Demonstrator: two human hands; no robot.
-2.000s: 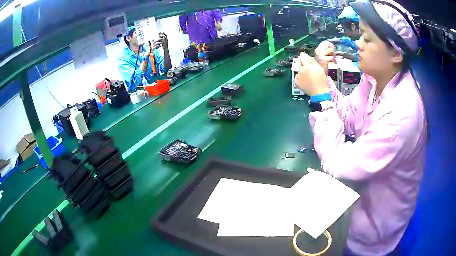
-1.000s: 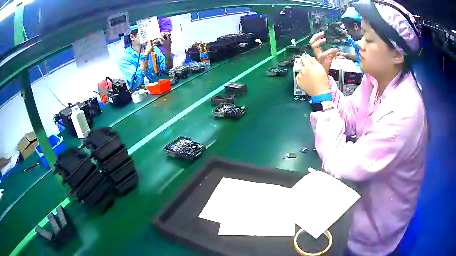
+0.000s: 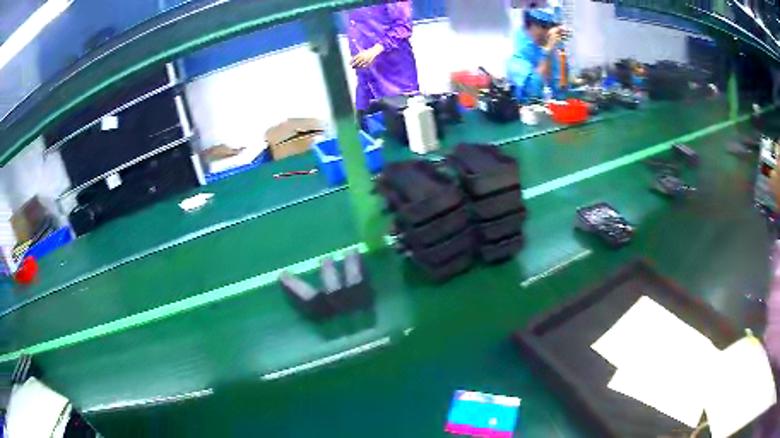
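Note:
Neither of my hands is in the picture. On the green bench (image 3: 239, 359) nearest me lies a flat pink and blue card (image 3: 483, 414), cut by the lower edge. Right of it is a shallow black tray (image 3: 564, 364) with white paper sheets (image 3: 663, 359) on it. Beyond the card stand two stacks of black housings (image 3: 428, 218), side by side. Left of them is a group of narrow black blocks (image 3: 333, 287). An open housing with circuit board (image 3: 605, 223) lies behind the tray.
A green post (image 3: 346, 128) rises beside the stacks. Behind are a blue bin (image 3: 349, 158), a white bottle (image 3: 420, 126) and a red-orange container (image 3: 568, 110). A person in purple (image 3: 385, 56) and one in blue (image 3: 528, 68) are across the bench.
The view has swung left: the stacks, tray and papers now appear farther right. The pink and blue card and the left stretch of bench have come into view. The pink-clad worker is almost out of view.

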